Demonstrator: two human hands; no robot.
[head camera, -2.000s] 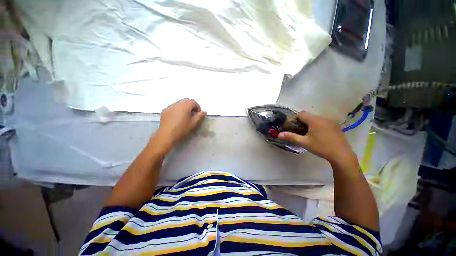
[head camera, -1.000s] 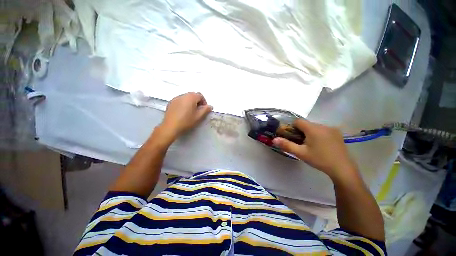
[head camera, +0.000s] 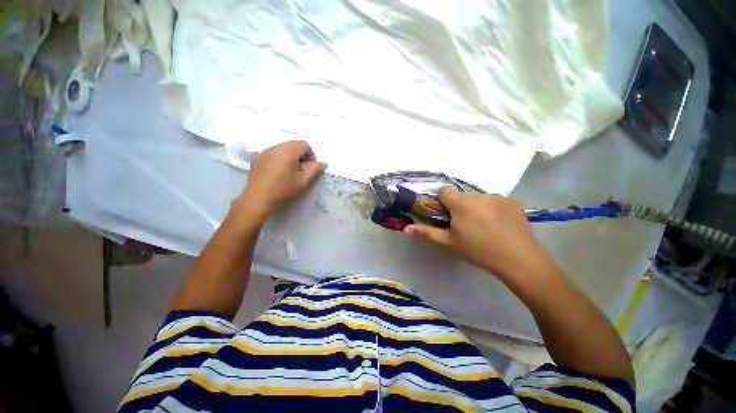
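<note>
A large wrinkled cream garment panel (head camera: 355, 89) lies on the pale table, its straight edge toward me. My right hand (head camera: 476, 226) grips the brown handle of the steam iron (head camera: 416, 185); the pointed soleplate faces left at the panel's edge. My left hand (head camera: 282, 173) is at the same edge, left of the iron, with its fingers closed at the cloth edge; whether they pinch cloth or tape is hidden. A thin white strip (head camera: 239, 155) shows along the edge left of my left hand. A small white scrap (head camera: 290, 248) lies near the table's front edge.
A dark glossy tray (head camera: 660, 89) stands at the upper right. A blue hose (head camera: 569, 214) runs right from the iron. A tape roll (head camera: 78, 90) is at the left edge, below hanging cream pieces (head camera: 121, 32). A cream pile (head camera: 663, 363) and yellow strip (head camera: 636, 308) are lower right. A brownish stain (head camera: 347, 202) marks the table.
The iron and my right hand have moved left along the panel edge, closer to my left hand. My left hand has shifted slightly left. The view has turned, showing more of the table's left side.
</note>
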